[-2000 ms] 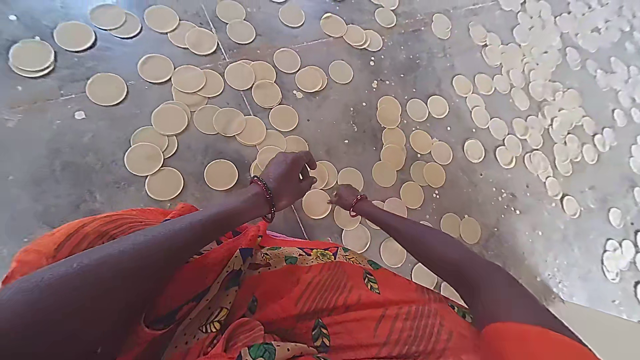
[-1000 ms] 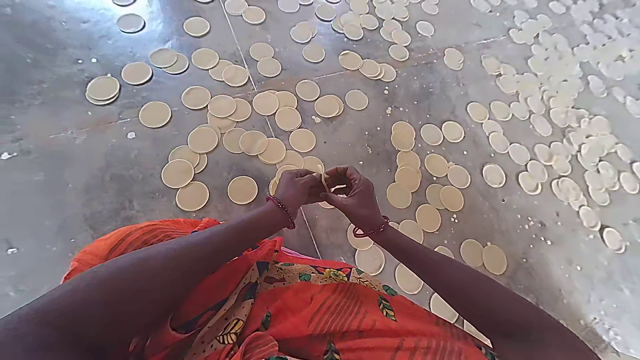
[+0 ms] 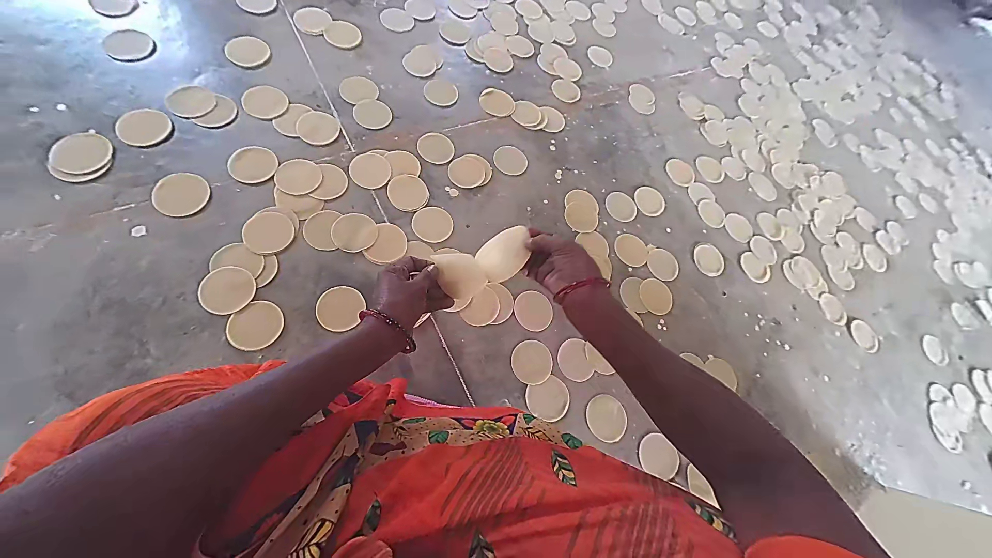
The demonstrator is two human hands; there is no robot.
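Observation:
My left hand (image 3: 409, 293) pinches the left edge of a thin, round, pale dough disc (image 3: 460, 277), which hangs over discs lying on the floor. Between the fingers and thumb of my right hand (image 3: 556, 262) is the outer edge of another pale disc (image 3: 504, 254), held tilted. The inner edges of the two held discs meet or overlap; whether they stick together I cannot tell. Just below them lie overlapping discs (image 3: 480, 306) on the floor, and a single disc (image 3: 341, 308) lies left of my left wrist.
Many more flat discs (image 3: 180, 194) cover the grey floor (image 3: 116, 287), singly and in overlapping groups. A dense spread of discs (image 3: 821, 194) reaches to the far right. Orange patterned cloth (image 3: 496, 480) covers my lap, close to the nearest discs.
My hands were together over the discs one second ago. Now they are apart, each with a disc at its fingertips. Two seconds ago both hands were low over the floor discs.

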